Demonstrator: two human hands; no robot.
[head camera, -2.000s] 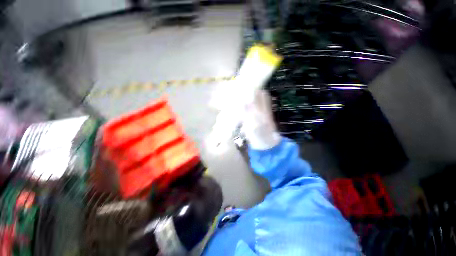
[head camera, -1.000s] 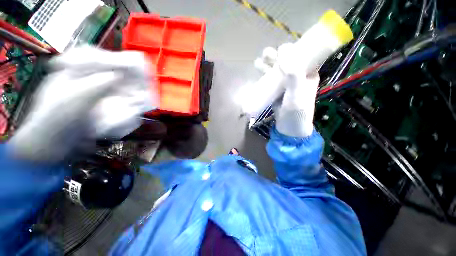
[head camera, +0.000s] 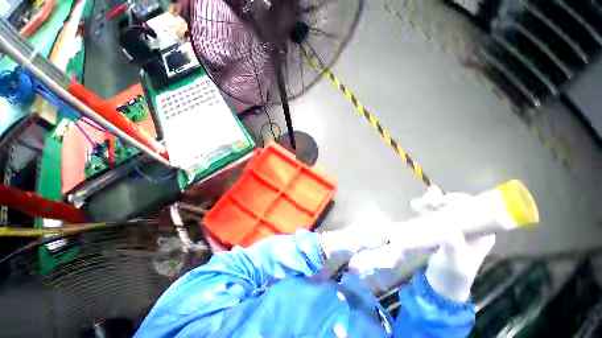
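Note:
A white glue tube (head camera: 485, 209) with a bright yellow end cap (head camera: 519, 203) lies across the lower right, its yellow end to the right. My right hand (head camera: 460, 257), in a white glove, is closed around the tube below the capped end. My left hand (head camera: 363, 239), also white-gloved, is at the tube's other end with something white. Glare merges glove, tube and any cloth, so the tip is hidden and I cannot tell what the left fingers grip.
A red compartment bin (head camera: 270, 198) stands left of my hands. A green-edged bench with a white tray (head camera: 201, 125) and circuit boards (head camera: 134, 109) is at upper left. A standing fan (head camera: 298, 32) is at the top. Dark racks (head camera: 538, 49) stand at right. Yellow-black tape (head camera: 375, 124) crosses the floor.
My left hand has moved from the left across to the tube held in my right hand. The tube has turned flatter. The view has swung, bringing the fan and bench into sight.

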